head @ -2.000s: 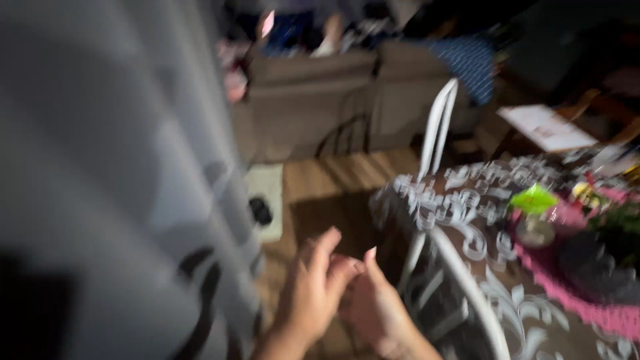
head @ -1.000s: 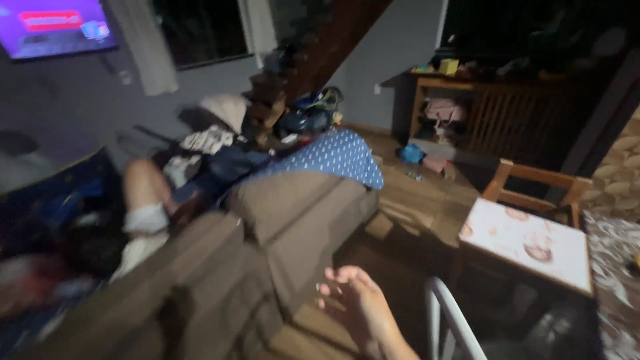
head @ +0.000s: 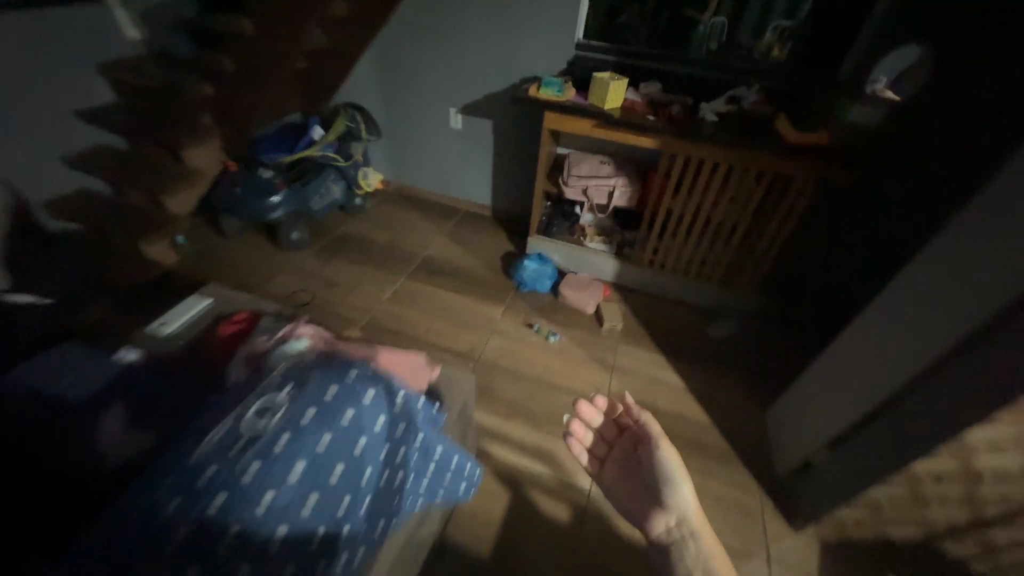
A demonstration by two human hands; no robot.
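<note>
My right hand (head: 636,464) is at the lower right of the view, palm up with its fingers loosely curled and nothing in it. Wood-look floor tiles lie beneath it. My left hand is out of view. To the left of my right hand, a blue cloth with white dashes (head: 320,448) drapes over the sofa, beside a pink cloth (head: 404,366). Farther off on the floor are a blue plastic bag (head: 534,273), a pink cloth item (head: 582,293), a small brown box (head: 610,314) and small objects (head: 546,332) too blurred to name.
A wooden cabinet (head: 596,124) with a slatted front stands at the back, with a pink bag (head: 600,180) on its shelf and a yellow box (head: 608,90) on top. A ride-on toy car (head: 280,188) stands near the staircase (head: 152,120). A wall edge (head: 896,344) rises at right.
Two hands showed together in the oldest frame; only the right one shows now. The view has swung far across the room, past the sofa, and the cabinet is nearer.
</note>
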